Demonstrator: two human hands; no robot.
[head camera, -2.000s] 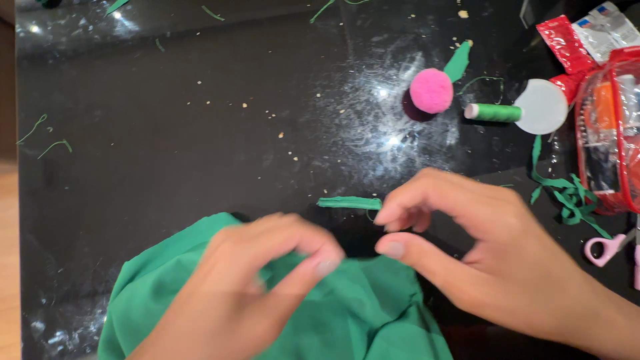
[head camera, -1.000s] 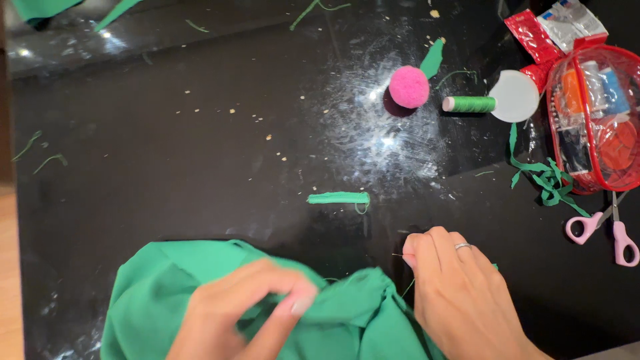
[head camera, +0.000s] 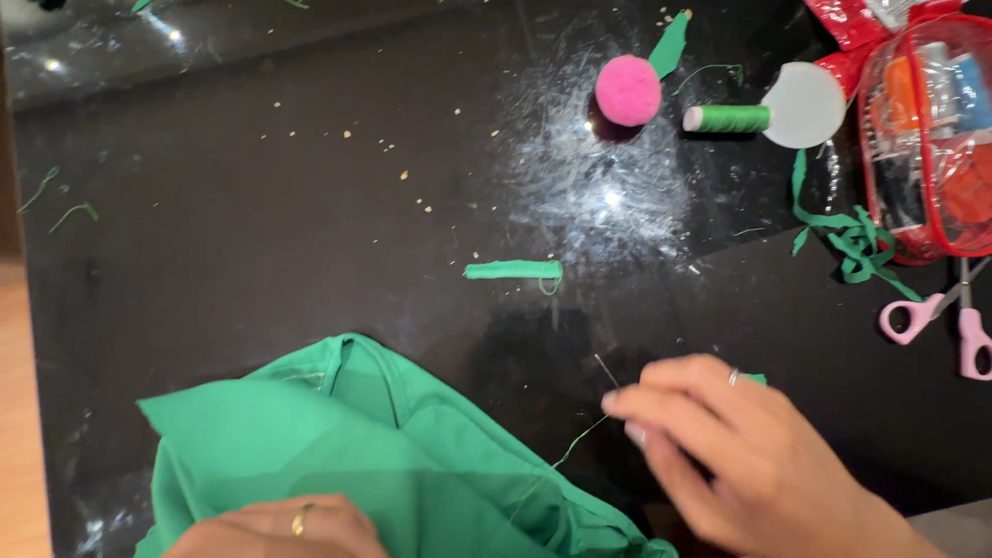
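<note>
Green fabric lies bunched along the near edge of the black table. My right hand, with a ring on one finger, pinches a sewing needle between thumb and fingertips to the right of the cloth. From those fingertips a green thread runs down to the fabric. My left hand, also ringed, rests on the cloth at the bottom edge; its fingertips are out of sight, so its grip does not show. A narrow folded green strip with a thread loop lies beyond the fabric.
At the upper right are a pink pompom-like ball, a green fabric scrap, a green thread spool, a white disc and a clear red-edged pouch. Tangled green strips lie near pink-handled scissors.
My right hand now shows the needle at its fingertips, with the thread stretched to the cloth. My left hand has moved lower on the fabric, whose far edge now lies spread out differently.
</note>
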